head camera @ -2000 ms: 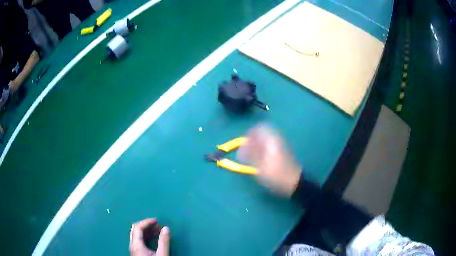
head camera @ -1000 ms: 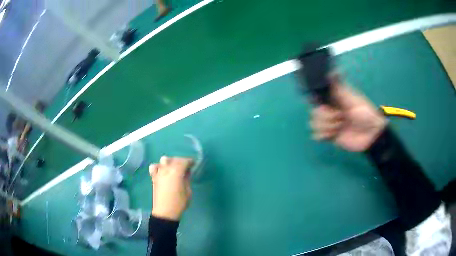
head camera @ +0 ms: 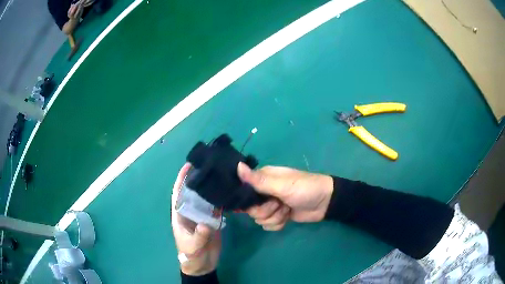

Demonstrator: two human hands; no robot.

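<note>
My right hand [head camera: 288,194] grips a black motor unit [head camera: 224,175] above the green bench, just left of the picture's middle. My left hand [head camera: 194,238] holds a grey curved sleeve [head camera: 194,206] against the unit's lower left side. The sleeve is partly hidden by the unit and my fingers. A thin lead with a small white connector [head camera: 254,131] sticks out from the unit's upper right. Cutters with yellow handles [head camera: 376,109] lie spread open on the bench, to the upper right of my hands.
Loose grey sleeves [head camera: 69,256] lie in a pile at the lower left. A white rail [head camera: 221,66] edges the darker green belt. A cardboard sheet [head camera: 470,50] with a thin wire [head camera: 459,19] lies at the upper right. Another person's hands [head camera: 75,14] show at the upper left.
My hands have come together. The motor unit has moved down and left from near the rail. The sleeve in my left hand is now against it. The view has turned, showing the whole cutters.
</note>
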